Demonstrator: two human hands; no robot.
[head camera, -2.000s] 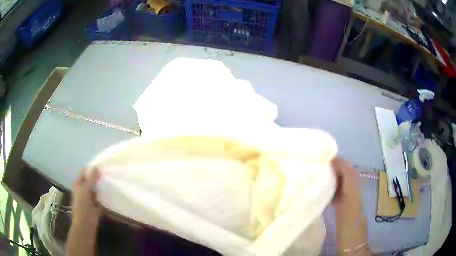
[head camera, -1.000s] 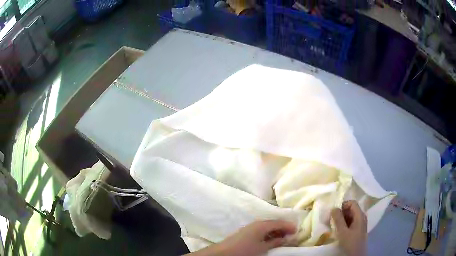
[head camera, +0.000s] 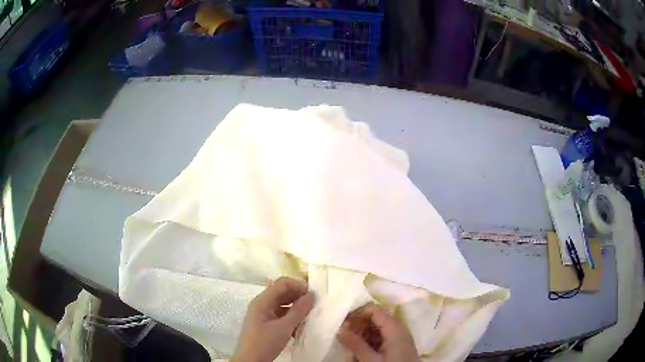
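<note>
A cream-white dress (head camera: 304, 184) lies spread on the pale grey table (head camera: 467, 148), its wide hem opened towards me and the inside showing at the front. My left hand (head camera: 277, 317) pinches a fold of the cloth near the front middle. My right hand (head camera: 375, 334) holds the cloth just to the right, fingers curled and partly in shadow. A raised strip of cloth stands between the two hands. The lower parts of both hands are cut off by the bottom edge.
A tape measure (head camera: 113, 184) crosses the table. At right are black snips (head camera: 574, 263) on tan card (head camera: 559, 283), a white paper strip (head camera: 555, 185), a blue spray bottle (head camera: 578, 147) and a tape roll (head camera: 602, 209). A cardboard box (head camera: 53, 166) stands left; blue crates (head camera: 318, 44) stand behind.
The dress was held up and stretched between both hands, then came down over the table. Both hands are now close together at the front middle of its opening. The view has shifted too.
</note>
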